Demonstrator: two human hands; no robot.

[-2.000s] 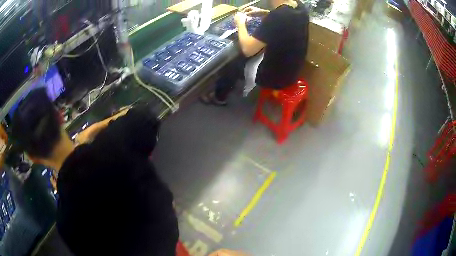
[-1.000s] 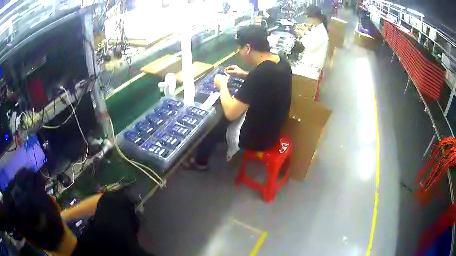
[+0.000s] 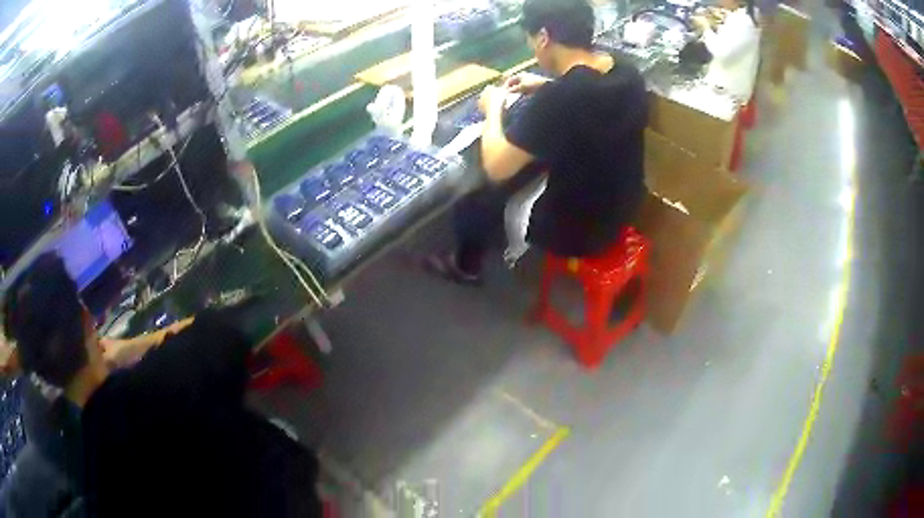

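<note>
Neither of my hands is in the picture. Nearest in front of me at the lower left is a person in black (image 3: 193,425), bent over the bench with one arm stretched forward. Beyond, a thick block of clear blister trays (image 3: 360,197) lies on the green-topped bench (image 3: 304,126). Its pockets hold rows of blue phone units (image 3: 377,194) with white labels. What the near person handles is hidden or too blurred to tell.
A second person in black (image 3: 588,152) sits on a red stool (image 3: 593,298) beside an open brown carton (image 3: 694,218). A person in white (image 3: 732,51) is farther back. A monitor (image 3: 89,243) stands left. The grey floor (image 3: 699,405) has yellow lines (image 3: 826,374). Cables hang at the bench edge.
My view has swung since the earlier frames. Over the last second, the trays, seated person and stool have shifted right and up in the picture, and more of the near person shows.
</note>
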